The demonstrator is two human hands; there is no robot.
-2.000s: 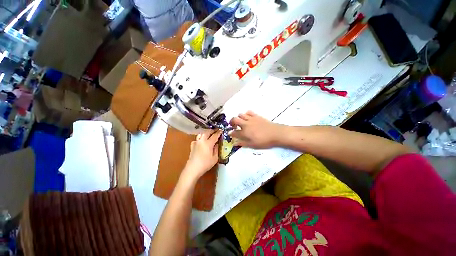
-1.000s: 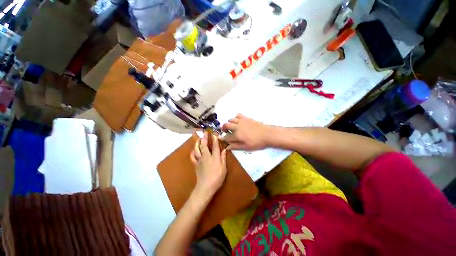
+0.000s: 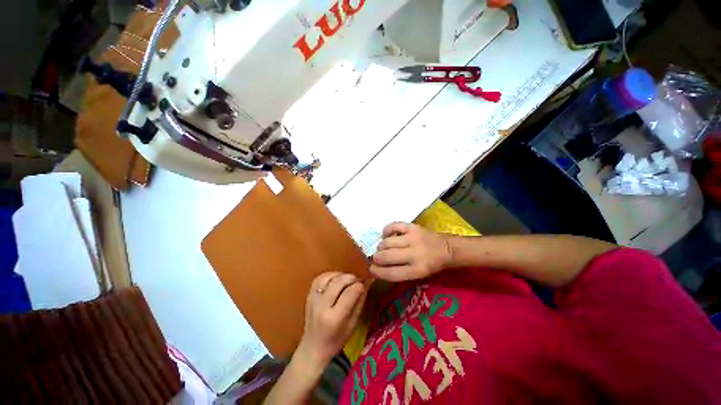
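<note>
A tan-brown panel (image 3: pixel 277 253) lies flat on the white table, its top corner under the presser foot (image 3: pixel 296 164) of the white sewing machine (image 3: pixel 261 71). A tiny white tab (image 3: pixel 273 183) shows at the panel's edge near the foot. My left hand (image 3: pixel 336 308) holds the panel's near edge, fingers curled. My right hand (image 3: pixel 407 251) pinches the same edge at the near right corner, close beside my left fingers. The fingertips at the edge are partly hidden.
Dark-bladed snips with red handles (image 3: pixel 439 74) lie on the machine bed. White pieces (image 3: pixel 55 241) and a brown ridged stack (image 3: pixel 87 352) are at the left. Tan panels (image 3: pixel 115 138) lie behind the machine. A phone (image 3: pixel 583 20) is at the far right.
Both hands have moved from beside the needle to the panel's near edge. The panel has turned, and the white tab now shows. The view has moved closer.
</note>
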